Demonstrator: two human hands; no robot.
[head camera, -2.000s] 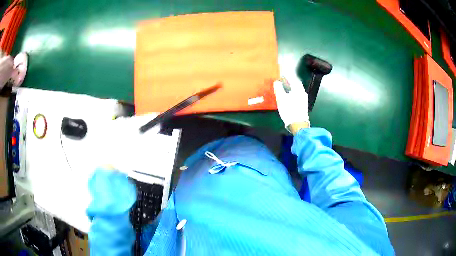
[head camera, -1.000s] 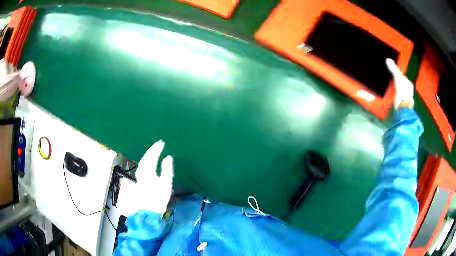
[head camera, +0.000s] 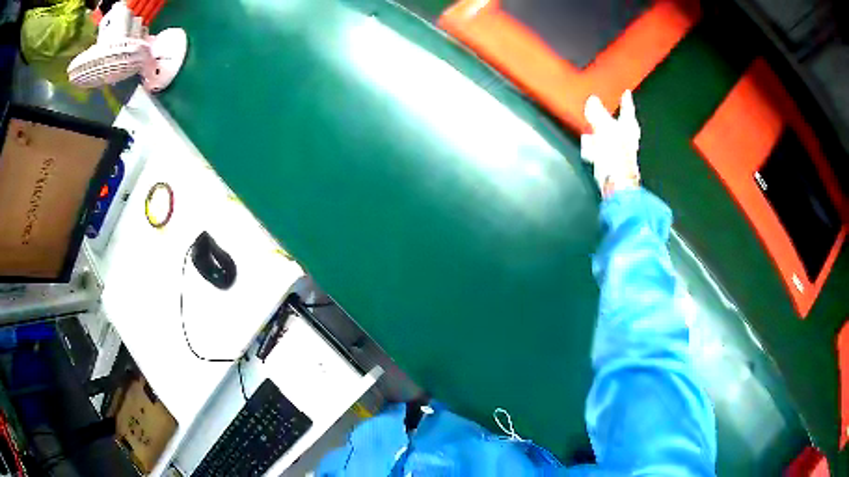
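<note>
An orange tray (head camera: 540, 70) lies at the top of the view on the far part of the green bench, with a dark tablet (head camera: 572, 23) on it, both cut off by the upper edge. My right hand (head camera: 613, 140), in a white glove, is at the tray's near edge with thumb and fingers apart. Whether it touches the tray is unclear. My left hand is out of view.
Another orange tray (head camera: 745, 177) with a black tablet (head camera: 802, 205) lies to the right. At left are a white table (head camera: 158, 307), mouse (head camera: 213, 261), tape ring (head camera: 159, 205), monitor (head camera: 47, 196), keyboard (head camera: 251, 433) and pink fan (head camera: 112, 61).
The view has turned and shifted. My right hand has gone from over the tablet to the tray's near edge. My left hand and the black scanner have left the view.
</note>
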